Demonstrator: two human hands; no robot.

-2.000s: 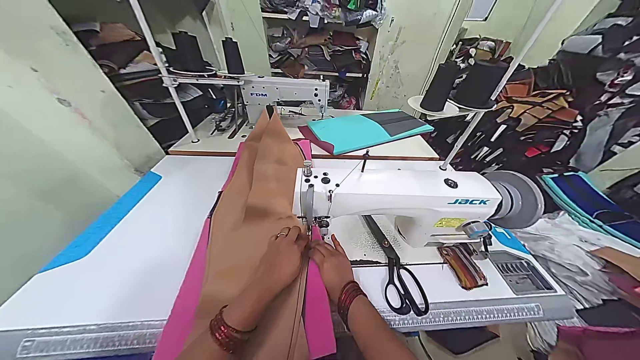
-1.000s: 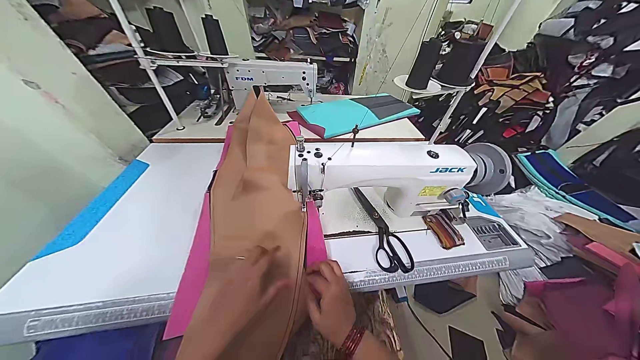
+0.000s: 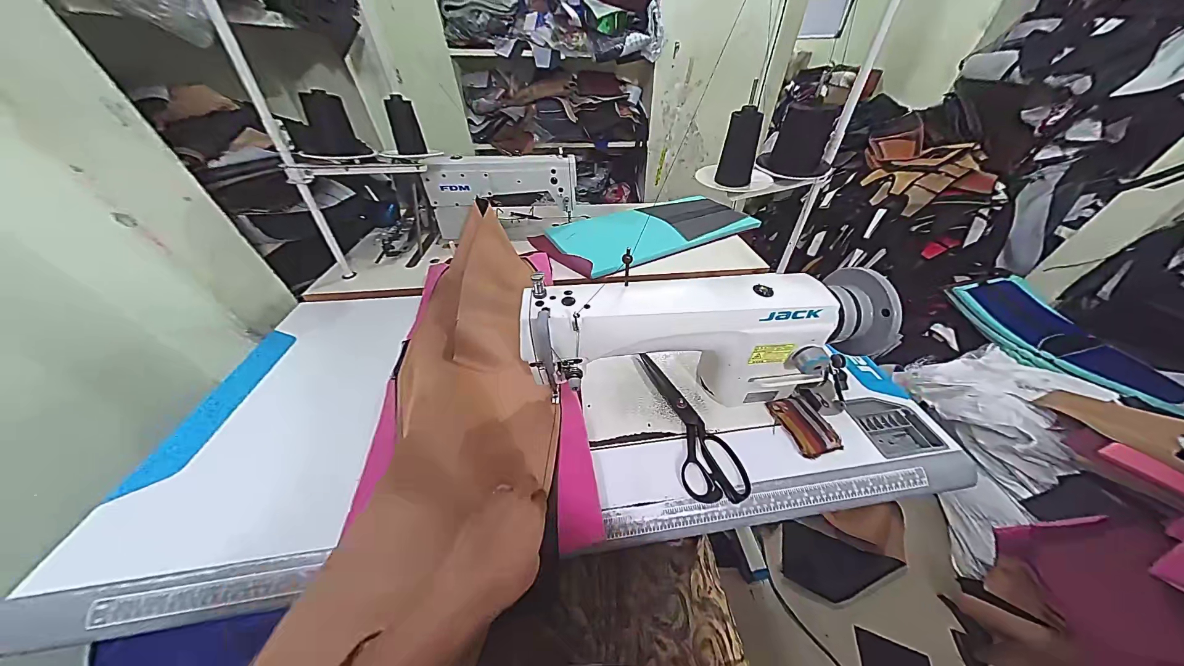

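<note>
A long tan piece of leather-like material (image 3: 462,407), folded to a peak at its far end, lies over bright pink material (image 3: 580,481) left of the white Jack sewing machine (image 3: 684,319). Its right edge runs by the needle and presser foot (image 3: 556,393). My left hand (image 3: 490,527) appears to lie on the near part of the tan piece; its outline blends into the material, and its fingers are unclear. My right hand is out of view. Black-handled scissors (image 3: 708,462) lie right of the pink material.
A striped cloth pouch (image 3: 805,425) sits by the machine base. A metal ruler strip (image 3: 768,502) runs along the table edge. Behind stand an FDM machine (image 3: 499,185), turquoise sheets (image 3: 638,236) and black thread cones (image 3: 740,148). Scraps (image 3: 837,555) lie on the floor.
My right hand, earlier on the pink material and the tan piece's edge near the machine, has gone out of view. My left hand is lower, farther from the needle than two seconds ago.
</note>
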